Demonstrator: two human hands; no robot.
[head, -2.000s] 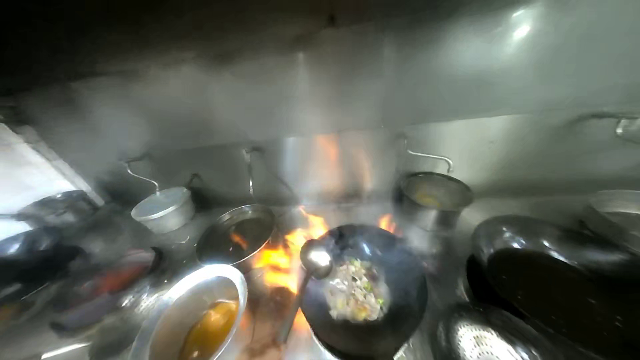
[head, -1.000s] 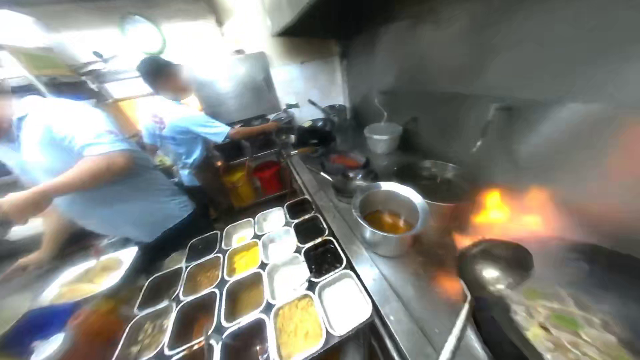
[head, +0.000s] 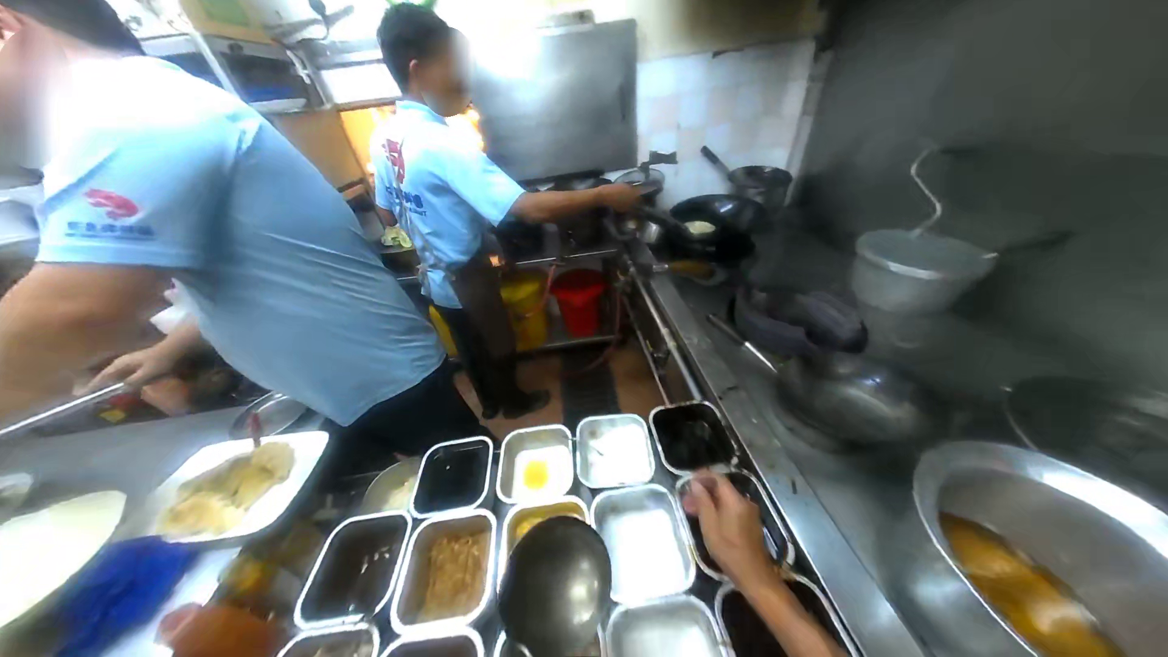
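Note:
My right hand (head: 725, 520) enters from the lower right. Its fingertips are bent close together over a metal seasoning container with dark contents (head: 771, 525); whether they pinch anything is unclear. My left hand is out of view. A metal ladle (head: 555, 584) hangs over the containers at bottom centre, its handle hidden. Around it stand a container of brown paste (head: 456, 561), one with white contents (head: 643, 543), another white one (head: 616, 452), one with a yellow spot in white (head: 537, 461), and dark-filled ones (head: 356, 566).
At left a co-worker (head: 274, 246) in a light blue shirt leans over a counter; another person (head: 447, 182) works at a far stove. Right of the containers are a steel counter edge (head: 776, 456), a basin of brown liquid (head: 949, 465), a pot (head: 917, 274) and a wok (head: 849, 397).
The view has swung left from the flaming stove to the seasoning containers. The ladle was at the wok and is now over the containers. My right hand has come into view.

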